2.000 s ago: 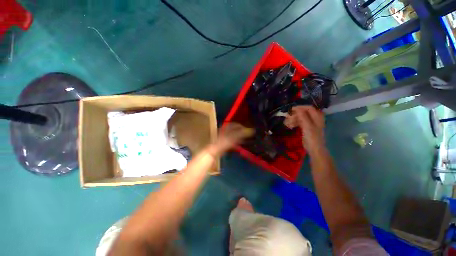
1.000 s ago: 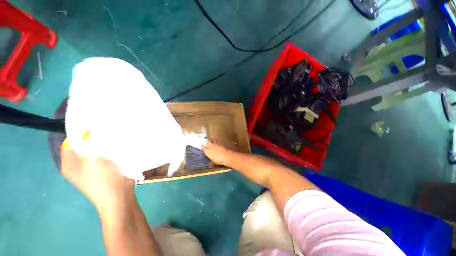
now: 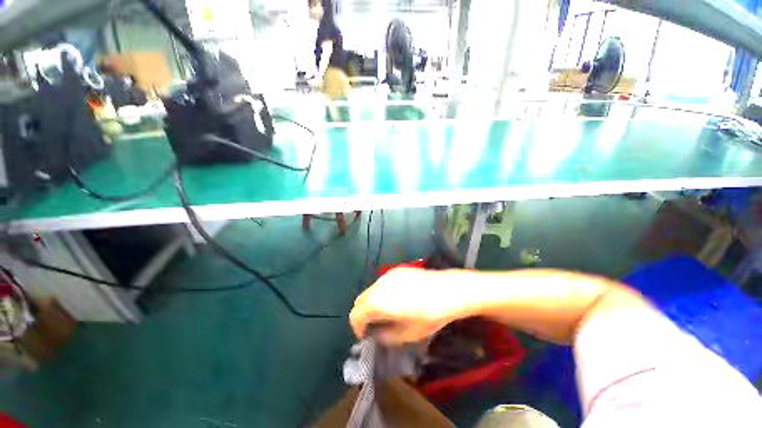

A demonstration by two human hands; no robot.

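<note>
My right hand (image 3: 409,308) reaches in from the right and is closed on a blurred grey and white item (image 3: 366,376) that hangs below the fingers. I cannot tell what the item is. It is over the brown cardboard carton (image 3: 409,410), whose lower part is cut off by the picture's bottom edge. The red crate (image 3: 514,351) with dark parts inside stands just right of the carton, partly hidden by my right forearm. My left hand is out of the picture.
A long green table (image 3: 501,155) crosses ahead, with a black device (image 3: 217,125) and cords at its left. A black cord (image 3: 242,272) hangs towards the floor. A blue bin (image 3: 693,309) stands at right. Pedestal fans (image 3: 606,65) and a person (image 3: 328,42) are behind.
The view has tilted up to the table. My left hand and the white bag it held have left the picture. My right hand has risen from inside the carton with the grey item.
</note>
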